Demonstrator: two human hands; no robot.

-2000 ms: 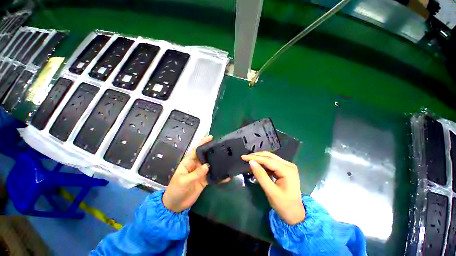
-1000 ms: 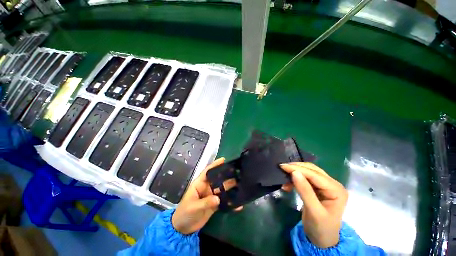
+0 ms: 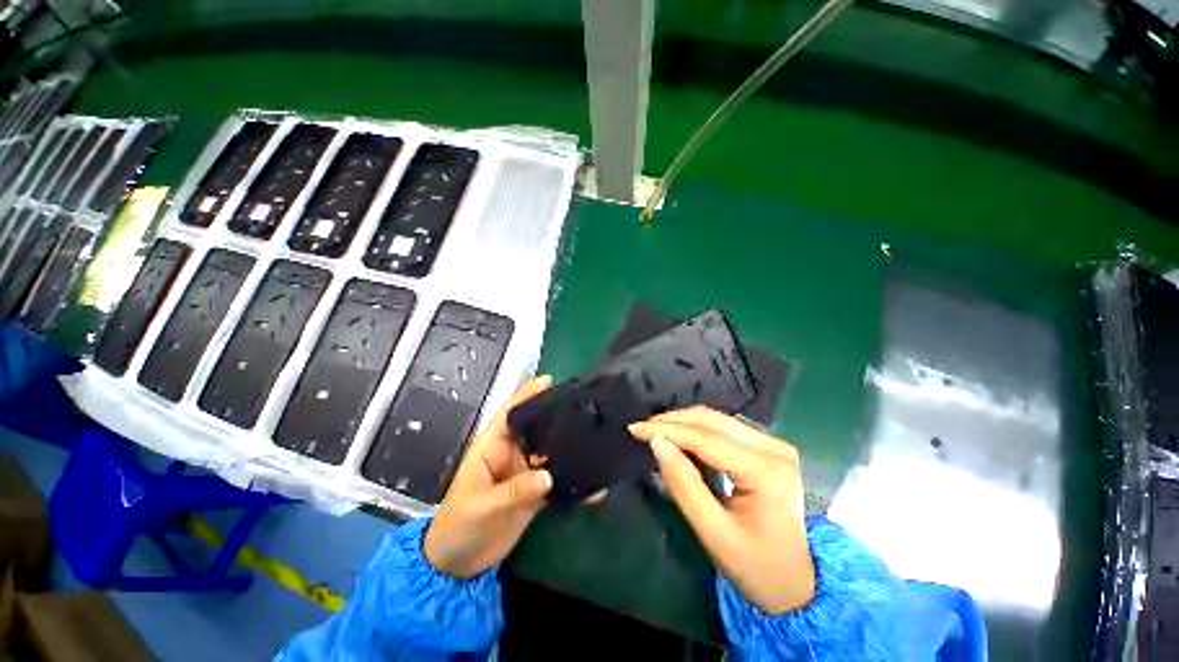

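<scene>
A black phone frame (image 3: 685,371) is held tilted over the bench, its marked end pointing up and right. My left hand (image 3: 485,498) grips its lower left end, thumb on top. A matte black sheet (image 3: 588,433) covers the lower left part of the frame. My right hand (image 3: 737,498) has thumb and fingertips together at the sheet's edge over the frame's middle. Whether the fingertips pinch the sheet or press on it is hard to tell. A dark flat sheet (image 3: 772,385) lies on the bench beneath and beyond the frame.
A white tray (image 3: 524,278) of black frames lies left, with one ribbed pocket bare. A grey post (image 3: 618,104) stands beyond the bench. Clear film (image 3: 970,440) lies right, beside another filled tray (image 3: 1118,427). A blue stool (image 3: 110,517) is at lower left.
The black sheet was lifted and bent over the frame one second ago; now it lies flat on the frame's lower left part. My right hand has moved left. The camera view has shifted.
</scene>
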